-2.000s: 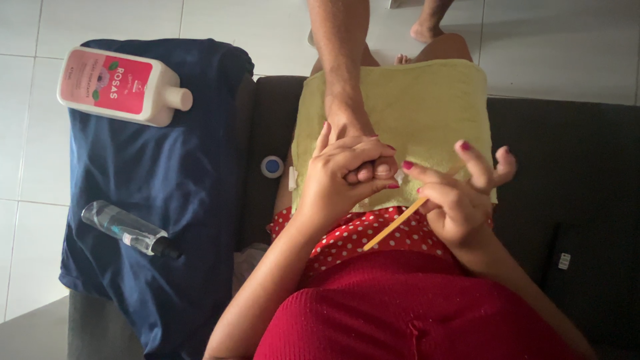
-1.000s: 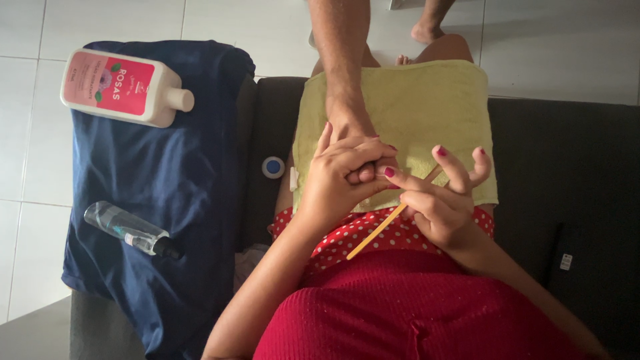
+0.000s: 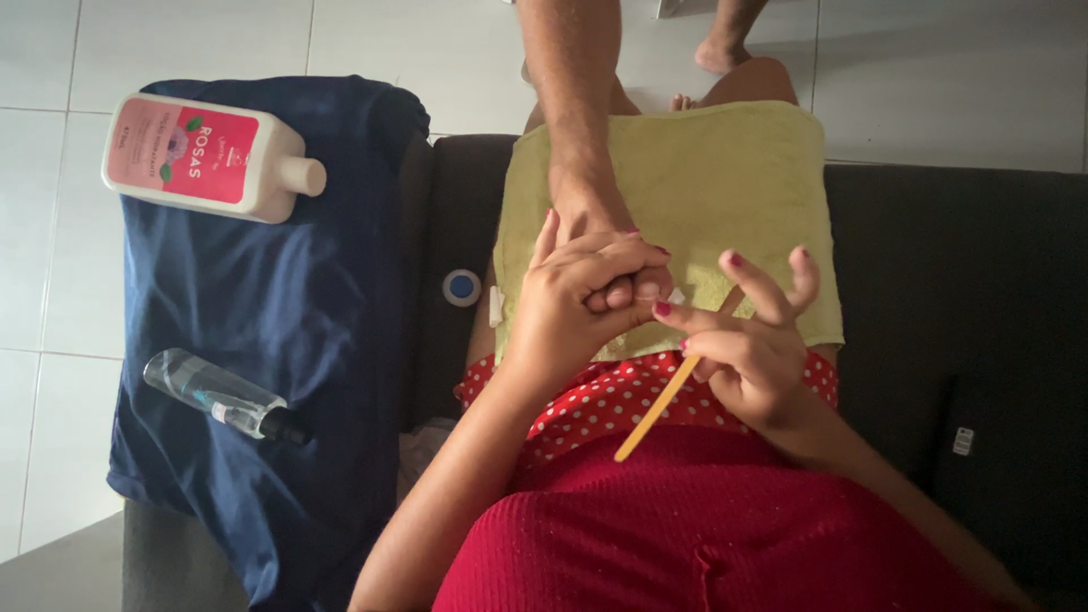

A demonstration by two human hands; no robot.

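My left hand is closed around the fingers of another person's hand, which reaches in from the top over a yellow-green towel on my lap. In my right hand is a thin yellow nail file or stick, slanting down to the left. The tip of my right index finger is at the other person's fingertips. A small white piece, perhaps cotton, shows beside those fingertips. Both my hands have dark pink nail polish.
Left, a blue cloth bears a white lotion bottle and a clear bottle with a black cap. A round white-and-blue item lies on the dark sofa. A small white piece rests at the towel's left edge.
My right hand's fingers have shifted, and the yellow stick has changed its slant slightly. My left hand keeps its hold on the other person's hand.
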